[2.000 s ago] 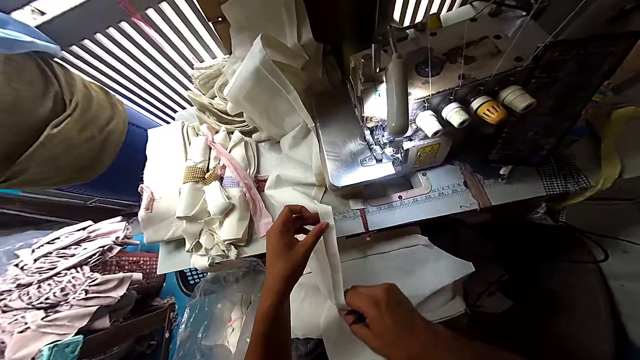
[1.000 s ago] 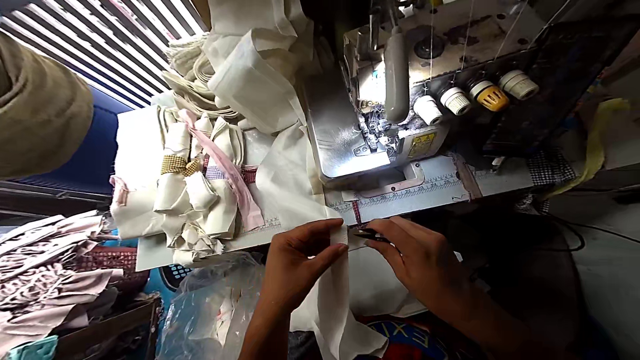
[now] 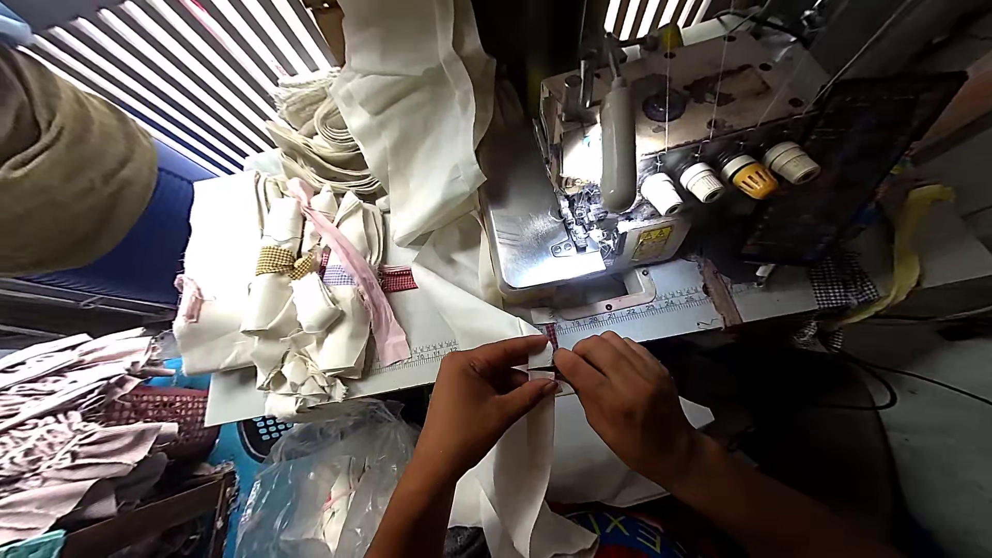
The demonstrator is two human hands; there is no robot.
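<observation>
My left hand pinches a long cream fabric strip between thumb and fingers, at the table's front edge. Close beside it on the right, my right hand has its fingers curled at the strip's edge; whatever lies inside them is mostly hidden. From my hands the strip hangs down toward my lap, and cream cloth runs up and back across the table. An overlock sewing machine with a lit metal plate stands just beyond my hands, its threads running to white and yellow tension dials.
Tied cream fabric bundles with a pink strip lie at left on the table. Below are a clear plastic bag, a red basket and heaped pinkish cloth. A yellow strip hangs at far right.
My right hand has moved up from lower on the strip to beside my left hand. A dark tool seen in it a second ago is now mostly hidden. The view has shifted somewhat.
</observation>
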